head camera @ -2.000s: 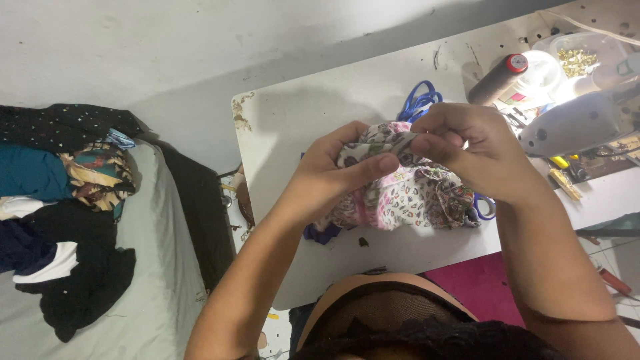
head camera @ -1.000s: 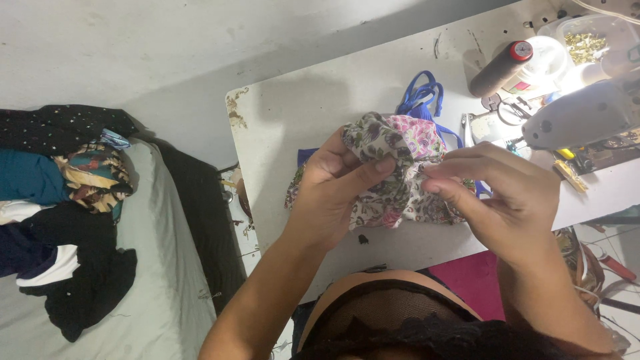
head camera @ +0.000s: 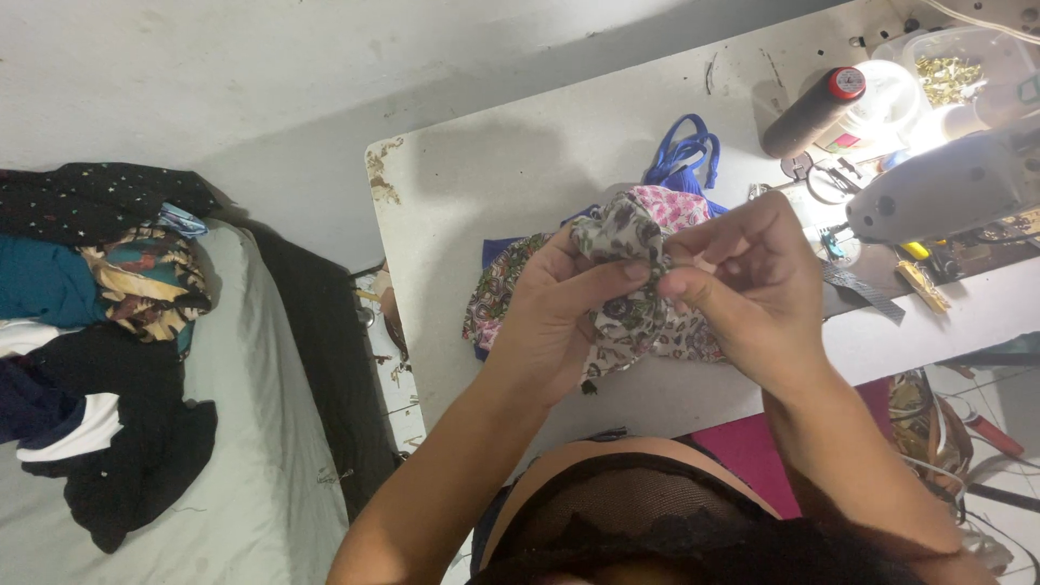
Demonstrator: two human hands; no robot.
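My left hand [head camera: 561,309] grips a bunched piece of floral-printed fabric [head camera: 621,231], its thumb lying across the cloth. From the other side, my right hand [head camera: 751,292] pinches the fabric's edge between thumb and forefinger; the fingertips of both hands nearly meet. Whether anything small sits in that pinch cannot be told. Beneath and behind the hands, more printed cloth [head camera: 508,292] in green, pink and white lies on the white table [head camera: 463,179]. Blue straps [head camera: 686,154] stick out above it, and a blue fabric edge shows at its left.
At the right stand a sewing machine head [head camera: 934,191], a dark thread cone [head camera: 812,114] with a red top, and a clear tub [head camera: 963,69] of small brass-coloured pieces. A yellow-handled tool [head camera: 914,250] lies near the machine. Clothes [head camera: 130,406] are heaped on a covered bed [head camera: 268,479] at the left.
The bunched fabric has been turned in my hands since two seconds ago. My right hand has shifted its grip along the edge, and blue cloth at the left is more exposed.
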